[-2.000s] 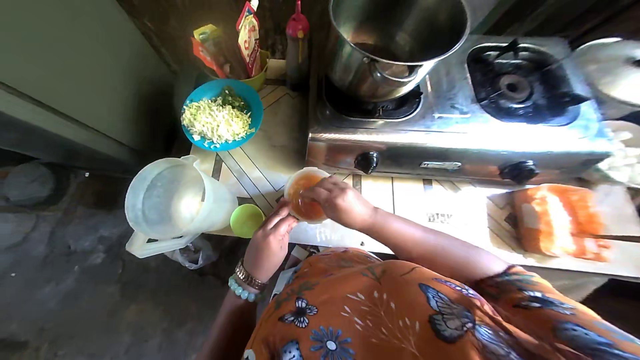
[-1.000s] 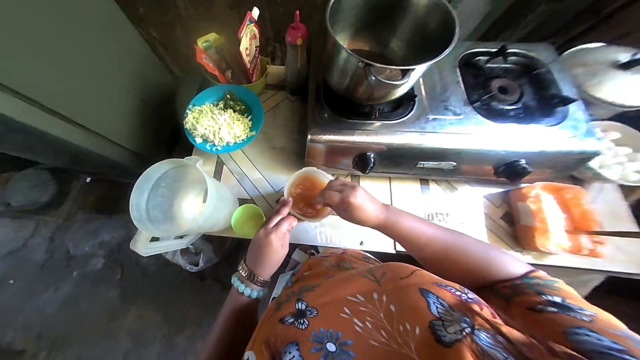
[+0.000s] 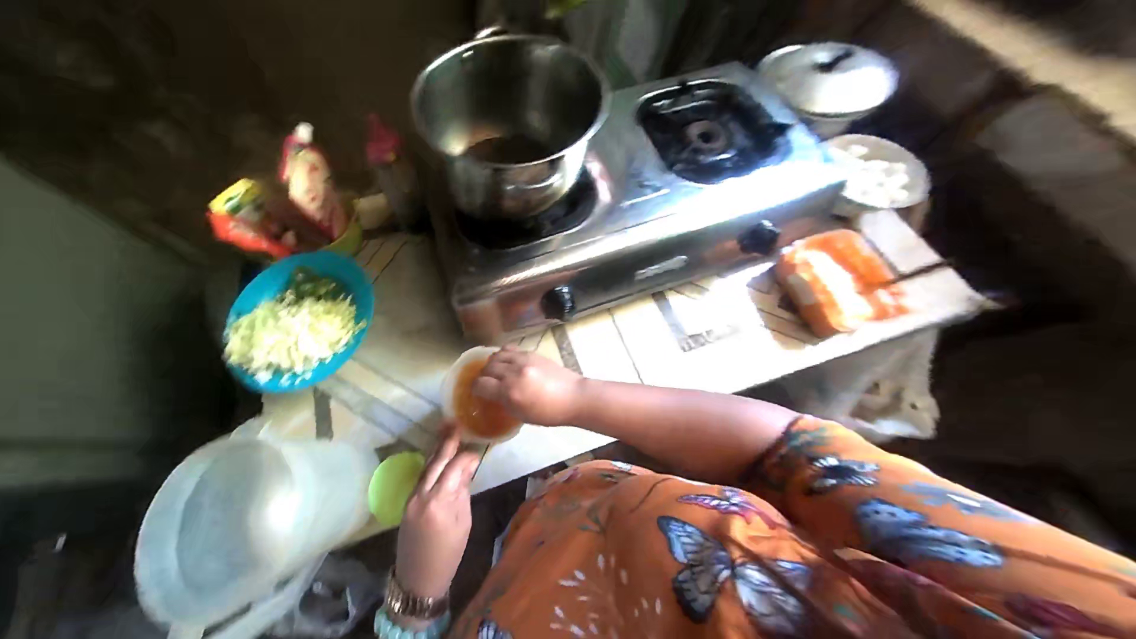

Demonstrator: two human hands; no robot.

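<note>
A small pale bowl (image 3: 482, 415) of orange-brown liquid sits near the counter's front edge. My right hand (image 3: 529, 387) reaches over its right side with the fingers bunched at the liquid; whether they hold something is hidden. Against the bowl's lower rim rest the fingers of my left hand (image 3: 437, 510), stretched out. A light green cup or bowl (image 3: 396, 488) is just left of my left hand. Farther left stands a large translucent plastic pitcher (image 3: 257, 515). Behind it, a blue bowl (image 3: 353, 277) holds shredded pale vegetable (image 3: 297, 333) and some green pieces.
On a two-burner gas stove (image 3: 657, 240) stands a deep steel pot (image 3: 510, 124), over the left burner. To its right are an orange block in wrapping (image 3: 834, 282), a bowl of white pieces (image 3: 879, 177) and a lidded pot (image 3: 830, 80). Packets (image 3: 311, 186) and a bottle (image 3: 390, 169) stand behind the blue bowl.
The view has turned and shifted noticeably. Both hands stay at the small bowl; my left hand's fingers are more stretched out than a second ago.
</note>
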